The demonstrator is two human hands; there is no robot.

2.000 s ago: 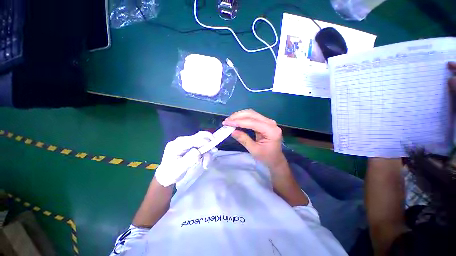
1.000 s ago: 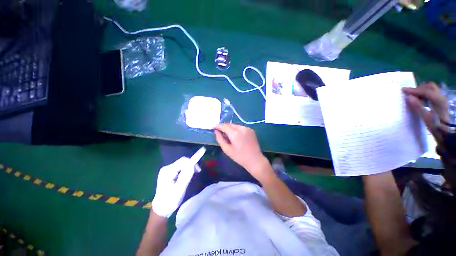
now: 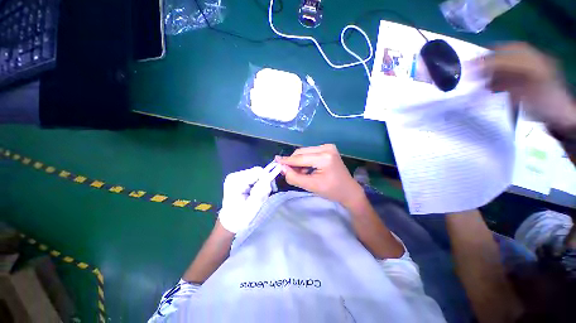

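Observation:
My left hand [image 3: 245, 199], in a white glove, holds a small white part [image 3: 275, 166] over my lap, below the bench edge. My bare right hand [image 3: 321, 171] is beside it, its fingertips pinching the upper end of the same part. A white rounded-square device unit [image 3: 276, 94] lies on clear plastic on the bench in front of me. The free plug of a white cable [image 3: 335, 111] lies just right of the unit.
A mouse [image 3: 441, 64] rests on an instruction sheet [image 3: 377, 94]. Another person's blurred hand [image 3: 521, 70] is over a ruled record sheet [image 3: 455, 158] at the right. A metallic part [image 3: 311, 11], plastic bag [image 3: 192, 15] and keyboard [image 3: 26, 31] are on the far side and left.
My right hand has come back from the device unit to the small white part in my gloved left hand. The other person's record sheet has moved left and lower. The view has shifted.

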